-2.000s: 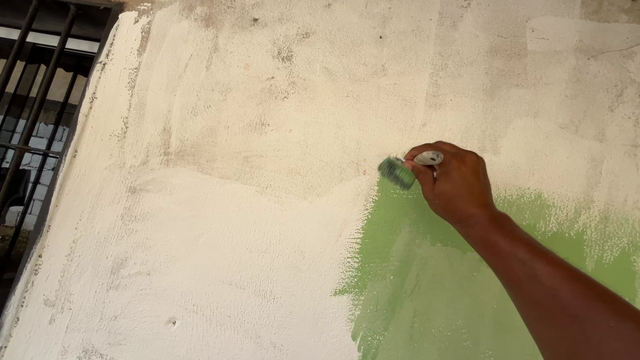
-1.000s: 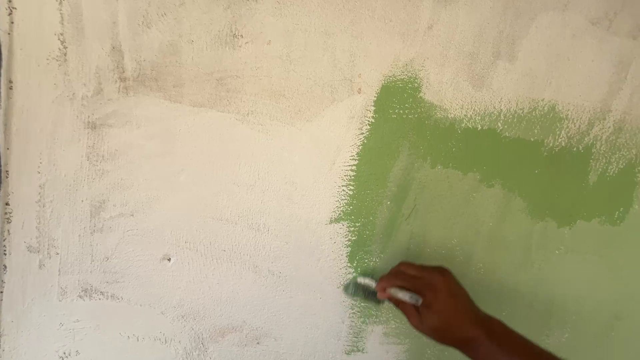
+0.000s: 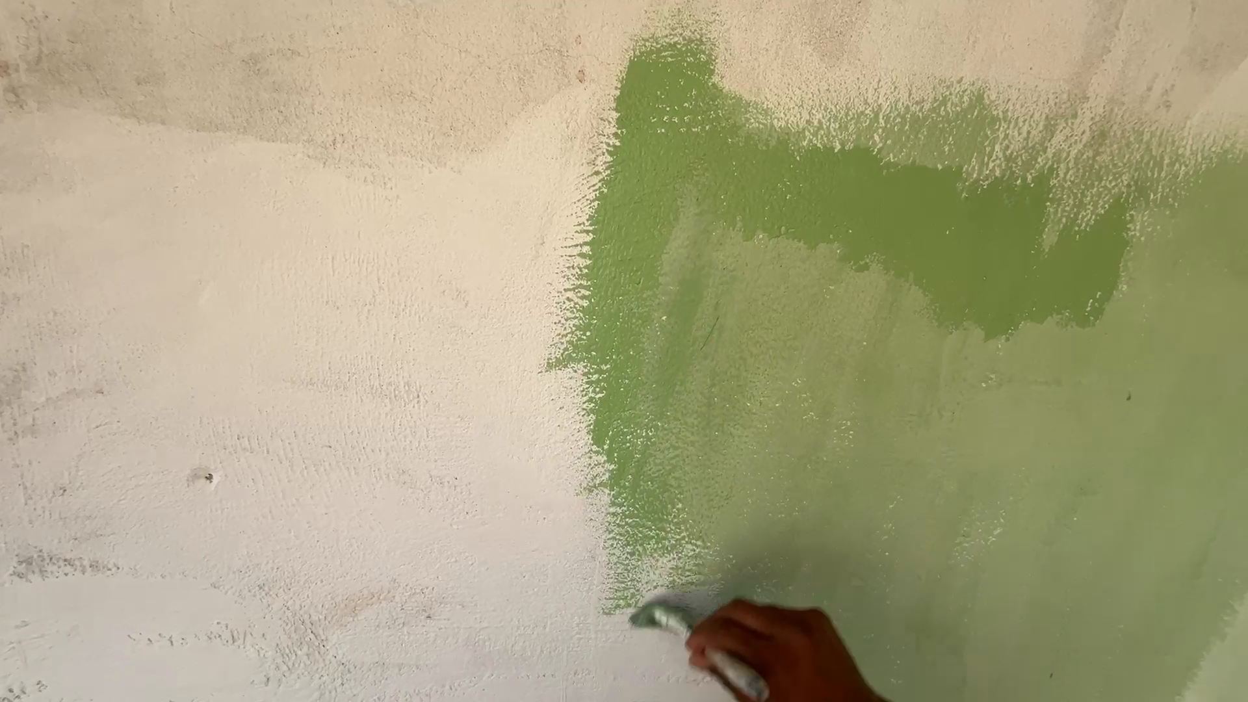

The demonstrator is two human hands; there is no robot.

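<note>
Near the bottom edge, right of centre, my right hand [image 3: 780, 648] grips a paintbrush [image 3: 673, 616] by its pale handle. The green-stained bristles meet the wall at the lower end of a patch of green paint [image 3: 634, 322]. That bright green runs up the left side and across the top of a duller green area [image 3: 829, 419], with ragged, brushed edges. Off-white wall [image 3: 341, 341] lies to the left. My left hand is out of view.
The rough wall fills the view. A small dark pit [image 3: 203, 477] marks its left part, and grey scuffs [image 3: 58, 565] show at the lower left. Beige, mottled plaster [image 3: 390, 78] spans the top.
My right hand has moved down the left edge of the green with the brush in it. Green now covers the spot at the top where the brush was. The barred window has left the view.
</note>
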